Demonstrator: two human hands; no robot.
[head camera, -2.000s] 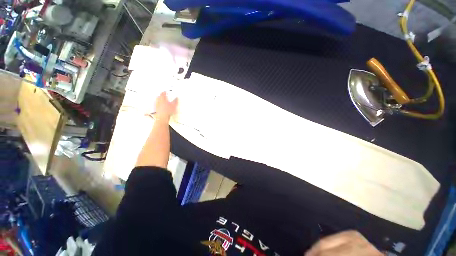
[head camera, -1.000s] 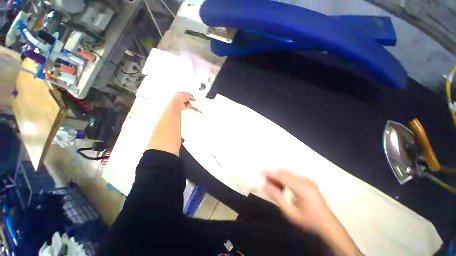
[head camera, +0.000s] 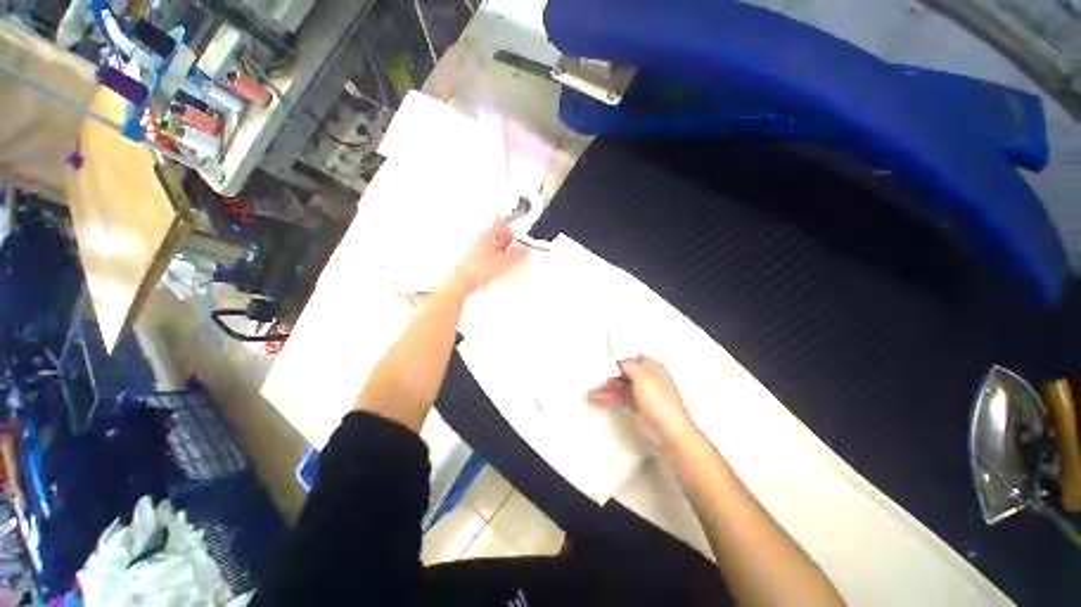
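Note:
A long cream cloth piece (head camera: 759, 439) lies from the middle to the lower right on the black ribbed table cover (head camera: 771, 255). My left hand (head camera: 486, 255) is at its upper left end, beside a small dark object; glare hides what the fingers hold. My right hand (head camera: 634, 394) is over the cloth's wide part, thumb and fingers close together by a thin line; whether they pinch cloth or thread is unclear. The steam iron (head camera: 1010, 445), with an orange-brown handle, stands at the right, apart from both hands.
A blue padded board (head camera: 830, 77) curves along the table's far edge. Overexposed white pieces (head camera: 433, 160) lie at the left on a pale side surface. Thread cones (head camera: 247, 83) stand at upper left. White bundled cloth (head camera: 154, 557) is at lower left.
My right hand has come from the bottom edge onto the cloth, its fingers now closer together. My left hand stays at the cloth's left end. The view has shifted, moving the iron rightward and down.

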